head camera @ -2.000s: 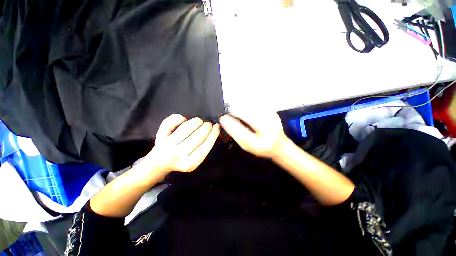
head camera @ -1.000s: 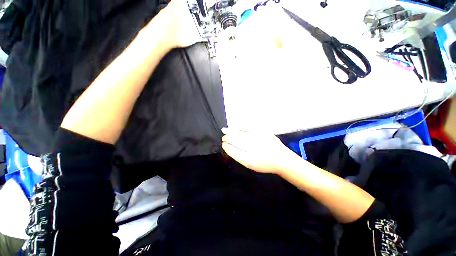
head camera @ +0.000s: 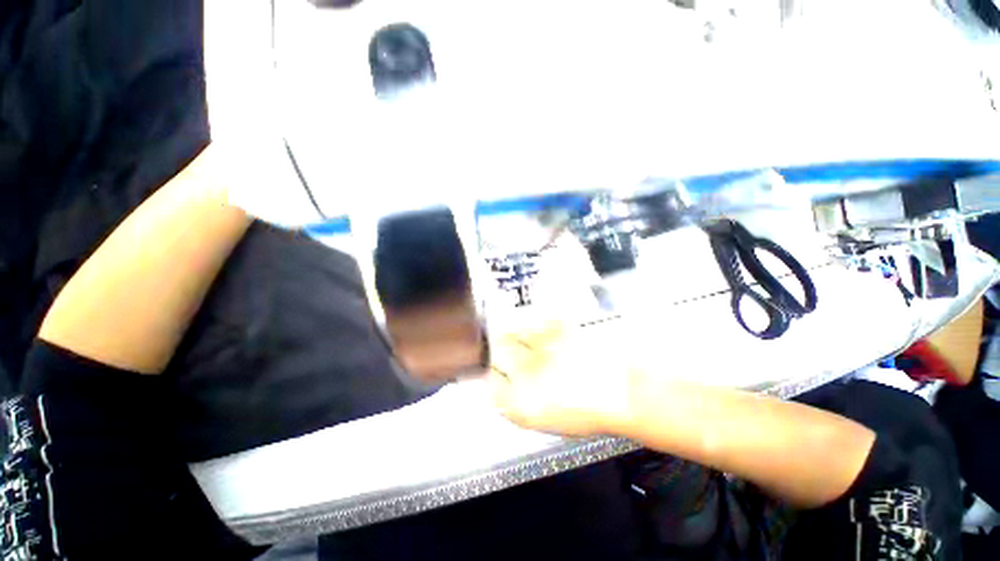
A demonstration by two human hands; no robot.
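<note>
The white sewing machine head (head camera: 680,99) with its blue stripe looms large across the top. Its blurred face end, with a dark strip, hangs over the work. Black cloth (head camera: 296,329) lies on the table left of and behind this end, and at the upper left. My left forearm reaches up from the lower left, and my left hand is hidden behind the machine head. My right hand (head camera: 559,384) lies on the table just right of the face end, fingertips pointing left. It is overexposed, and I cannot tell whether it holds cloth.
Black-handled shears (head camera: 768,285) lie right of my right hand. Metal machine parts (head camera: 625,225) show under the head. Small tools (head camera: 888,268) lie farther right. The ruler-marked table edge (head camera: 439,493) crosses below my right hand. Another person's arm appears at the far right.
The view has leaned in, so the machine head now fills the top. My left hand has gone out of sight behind it. My right hand now lies over the table, beside the face end.
</note>
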